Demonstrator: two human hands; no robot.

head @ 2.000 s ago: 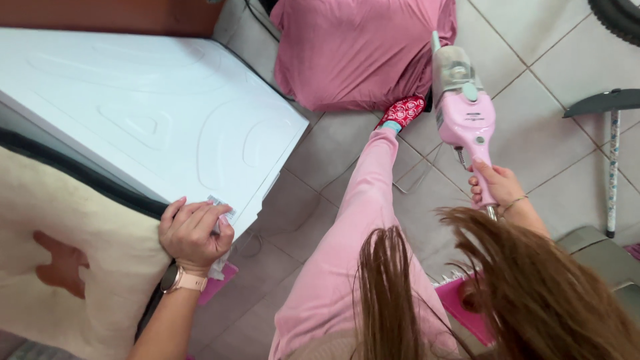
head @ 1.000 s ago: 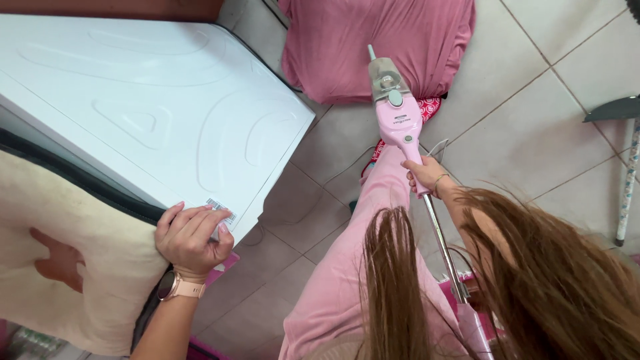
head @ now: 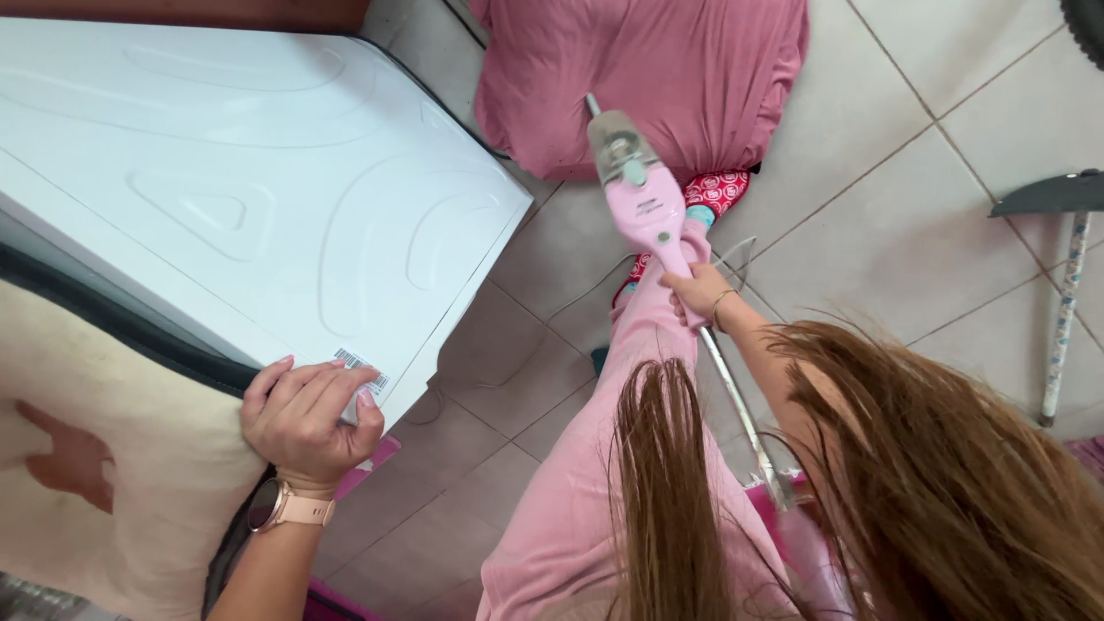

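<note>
My right hand (head: 697, 297) is wrapped around the handle of a pink stick vacuum cleaner (head: 649, 207). Its clear dust cup points away from me, over a pink fabric-covered item. A metal tube (head: 737, 405) runs from the handle back toward me, its far end partly hidden by hair. My left hand (head: 312, 418), with a watch on the wrist, rests with bent fingers on the near corner of a white appliance's panel (head: 285, 190), by a barcode sticker (head: 362, 366). Whether it grips the edge cannot be told.
A pink fabric-covered item (head: 638, 69) stands on the tiled floor ahead. A cream cushion (head: 129, 414) with a dark edge lies at left. At right are a dustpan (head: 1048, 194) with a patterned handle and part of a black wheel (head: 1088, 26). A thin cable (head: 552, 315) crosses the floor.
My right hand has moved left with the vacuum since two seconds ago, and the metal tube now shows more fully. My left hand has stayed at the appliance's corner.
</note>
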